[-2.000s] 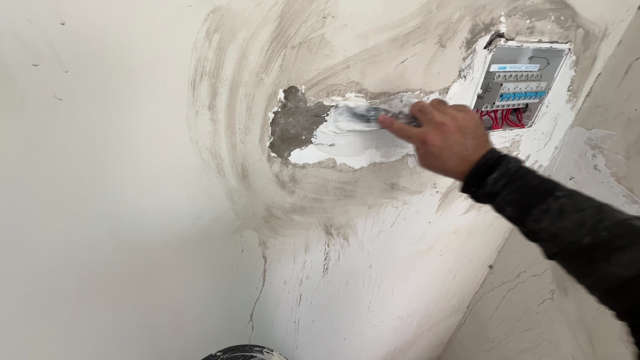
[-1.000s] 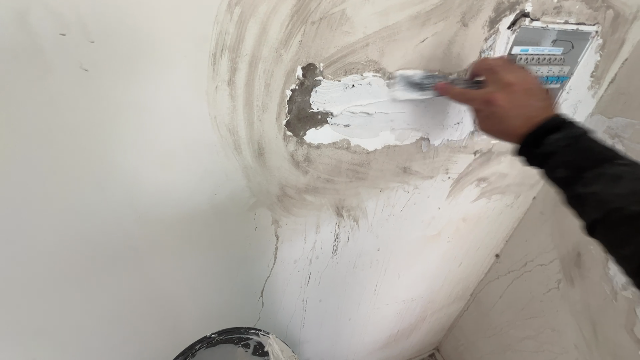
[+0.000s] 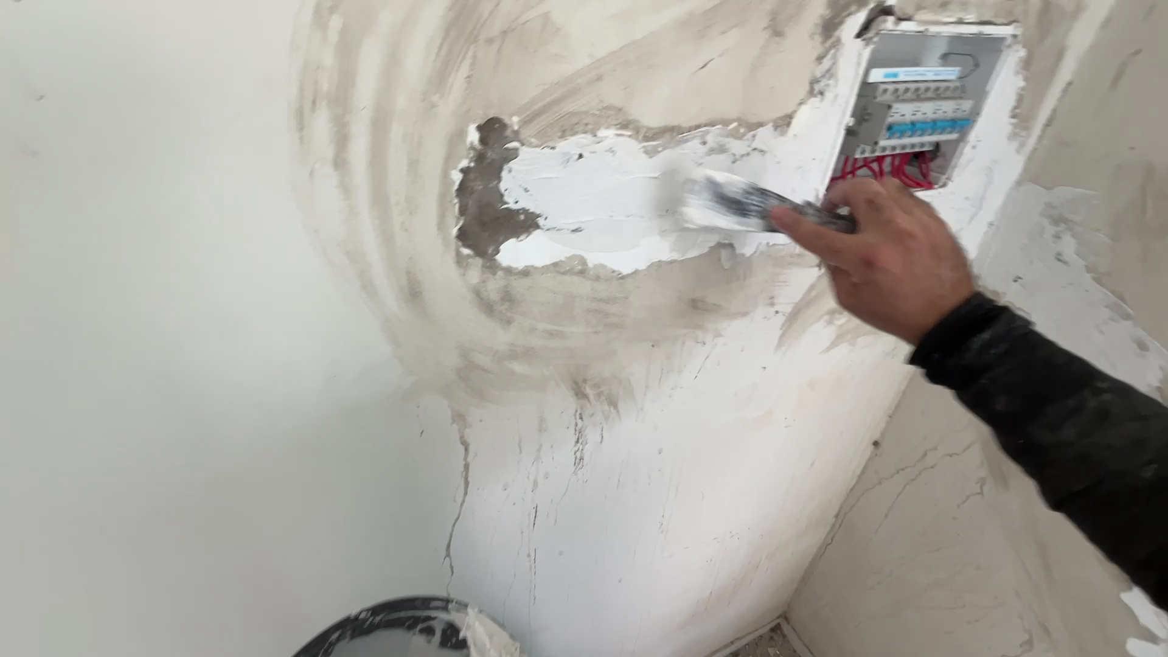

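My right hand (image 3: pixel 890 255), in a black sleeve, grips a putty knife (image 3: pixel 739 203) by its handle. The blade is blurred and lies over a band of wet white filler (image 3: pixel 593 196) on the wall. At the left end of that band a dark, rough hollow (image 3: pixel 493 192) shows bare of filler. Just above my knuckles sits an electrical distribution box (image 3: pixel 922 100) set in the wall, with breakers, blue switches and red wires. My left hand is out of sight.
A black bucket (image 3: pixel 401 611) smeared with filler stands at the bottom edge, cut off by the frame. The wall (image 3: pixel 538 356) carries brownish smears and a thin vertical crack. To the right, another cracked wall (image 3: pixel 912 520) meets it at a corner.
My right hand has stayed on the putty knife near the right part of the filler. The filler covers more of the patch beside the box than two seconds ago. The view has shifted slightly.
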